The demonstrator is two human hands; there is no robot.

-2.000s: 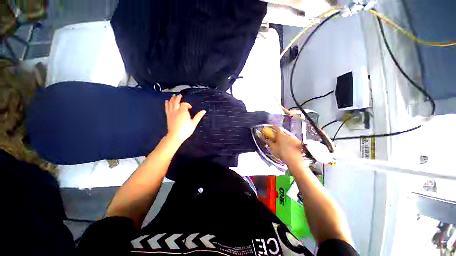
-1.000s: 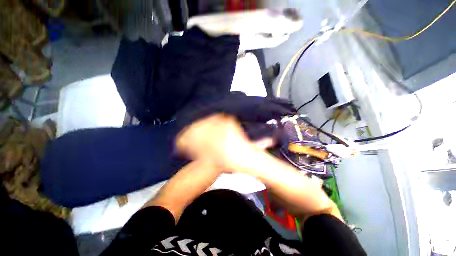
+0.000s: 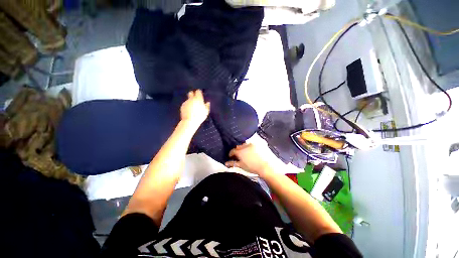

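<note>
The dark pinstriped garment point(image 3: 204, 55) lies over the far side of the table and across the padded navy arm point(image 3: 118, 133), with a part hanging over its near edge. My left hand point(image 3: 195, 108) is on the garment on top of the arm, fingers bent into the cloth. My right hand point(image 3: 247, 157) grips the garment's near edge at the right. The steam iron point(image 3: 322, 142) with its yellow-orange handle lies on the greyish-purple rest point(image 3: 284, 132), out of both hands.
The white table point(image 3: 105, 75) is beneath the arm. Brown garments point(image 3: 37, 126) are heaped at left. Cables point(image 3: 322, 65) loop at right beside a white box point(image 3: 370, 75). A green container point(image 3: 339, 204) is below the iron. A dark heap point(image 3: 45, 206) is at lower left.
My right hand has let go of the iron, which now lies on the rest. The garment has shifted away from the arm's right end, and both hands are now on it.
</note>
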